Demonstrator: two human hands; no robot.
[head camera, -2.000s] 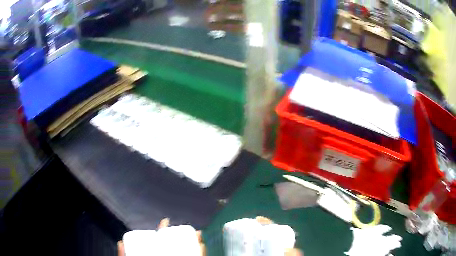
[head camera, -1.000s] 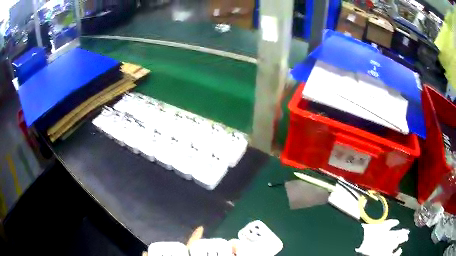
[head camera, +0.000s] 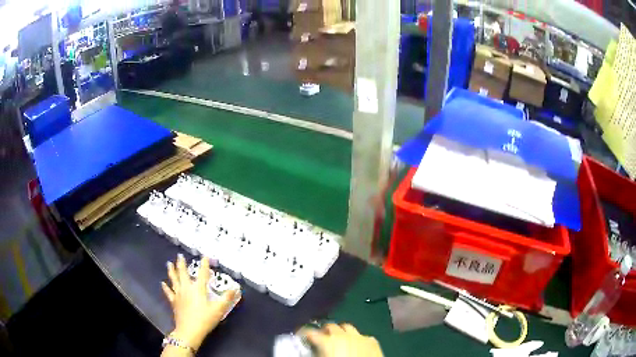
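Observation:
White plug adapters stand in two rows on the black mat, pins up. My left hand is around adapters on the mat in front of the rows. Their upper faces show dark slots; the fingers partly cover them, so I cannot tell their exact number. My right hand is blurred and cut off by the bottom edge. It holds a blurred white adapter over the border of the black and green mats.
A blue-topped stack lies at the left. A post stands behind the mats. A red bin, another red crate and a clear bottle are at the right. A tape roll, grey square and white gloves lie before them.
My left hand has moved up and left onto the black mat with adapters. The slotted adapter seen at the bottom centre has left that spot. The view has tilted upward.

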